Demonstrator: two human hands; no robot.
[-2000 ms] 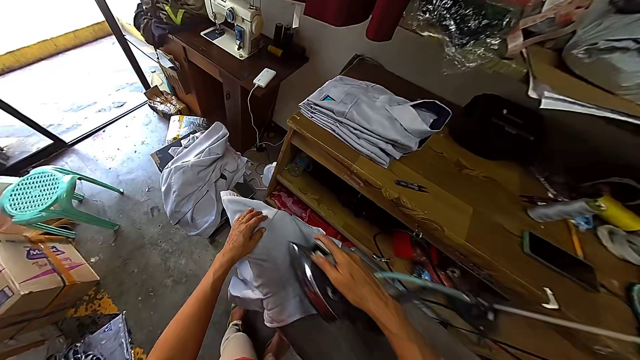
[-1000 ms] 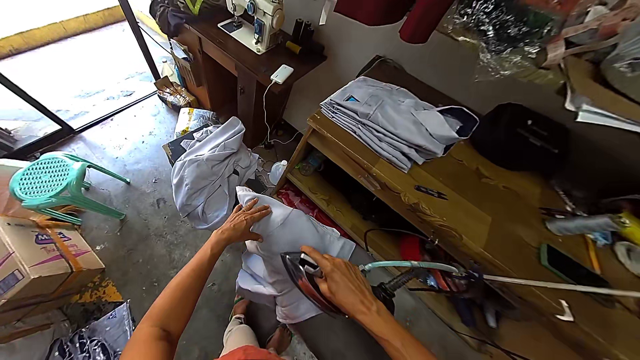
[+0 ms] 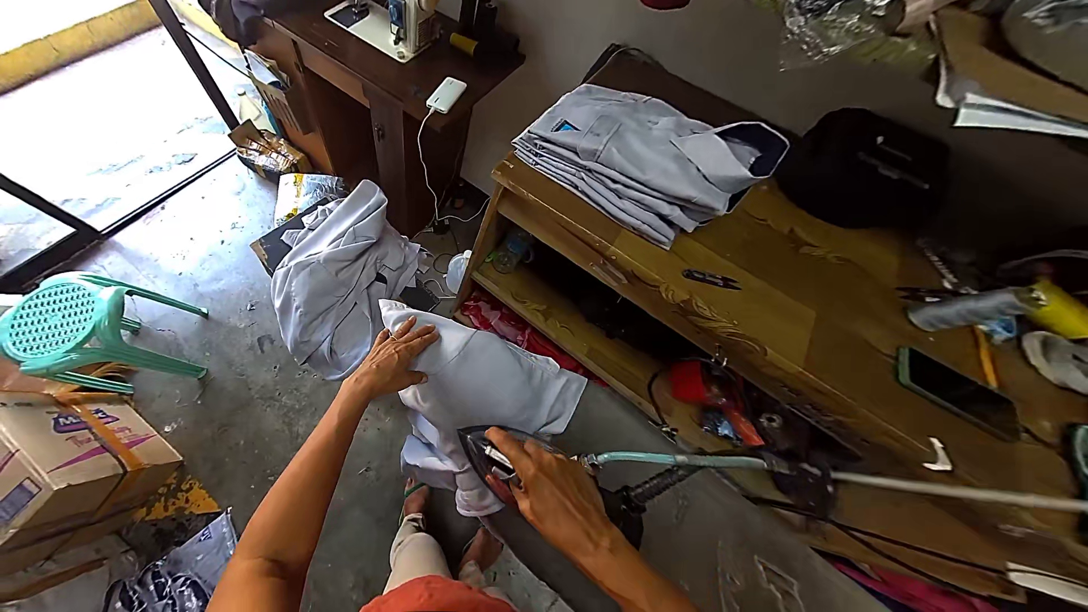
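My left hand (image 3: 393, 357) lies flat, fingers spread, on the upper left part of a light grey garment (image 3: 489, 382), which is spread over a grey board and hangs down at its near left side. My right hand (image 3: 544, 484) is closed around the handle of a steam iron (image 3: 480, 455) with a pale green hose (image 3: 680, 460). The iron's tip points up and left, at the garment's lower edge. How much of its soleplate touches the cloth is hidden.
A wooden cabinet (image 3: 765, 314) bears folded grey shirts (image 3: 629, 153), thread snips (image 3: 711, 279) and a phone (image 3: 956, 393). Crumpled grey garments (image 3: 331, 280) lie on the floor. A green plastic stool (image 3: 64, 327) and a cardboard box (image 3: 76, 467) stand at left; a sewing machine (image 3: 399, 25) is at the top.
The iron was blurred and over the garment two seconds ago; it now sits at the garment's lower edge. My left hand stays on the cloth, and the garment lies flatter.
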